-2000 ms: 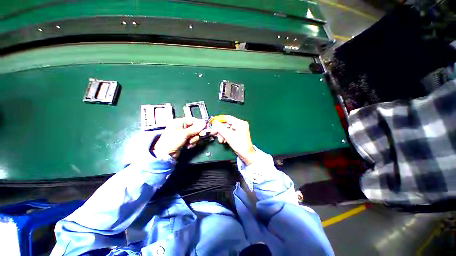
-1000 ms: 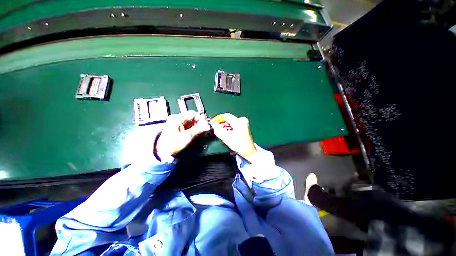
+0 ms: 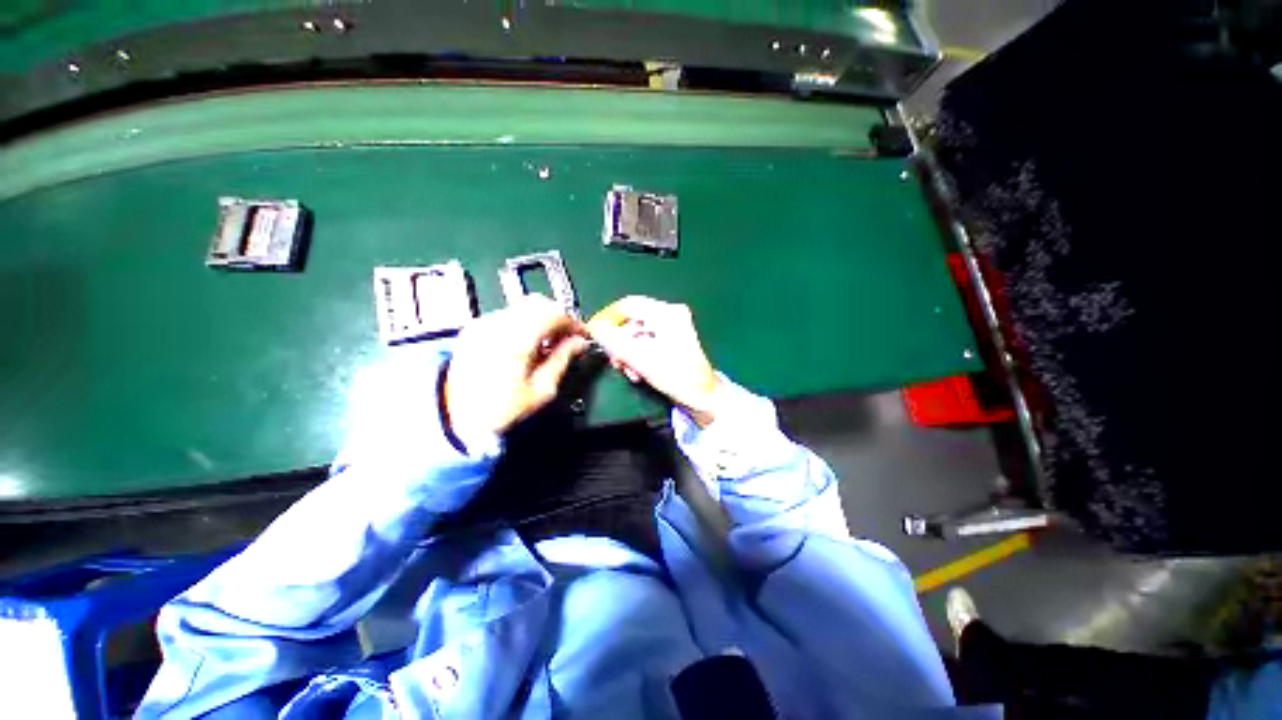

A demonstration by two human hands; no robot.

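Note:
My left hand (image 3: pixel 509 363) and my right hand (image 3: pixel 654 352) meet at the fingertips over the bench's near edge. Something tiny and dark is pinched between them, likely a cable end; it is too small to tell clearly. A yellow-orange patch (image 3: pixel 610 318) shows on my right fingers. The fixture frame (image 3: pixel 539 280) with its open window lies just beyond my fingertips, its near part hidden by my hands. Thin black cables (image 3: pixel 584 485) lie across my lap below my hands.
Grey metal fixtures lie left of my hands (image 3: pixel 425 301), at far left (image 3: pixel 259 234) and behind to the right (image 3: pixel 641 221) on the green bench (image 3: pixel 816 281). Black cable stock (image 3: pixel 1139 310) hangs at right, beside a red bin (image 3: pixel 949 401). A blue stool (image 3: pixel 99 605) stands lower left. A person's foot (image 3: pixel 962 613) shows lower right.
The person in the checked sleeve has moved from the right side towards the bottom right, uncovering the cable stock and red bin. My hands stay together, with small finger shifts.

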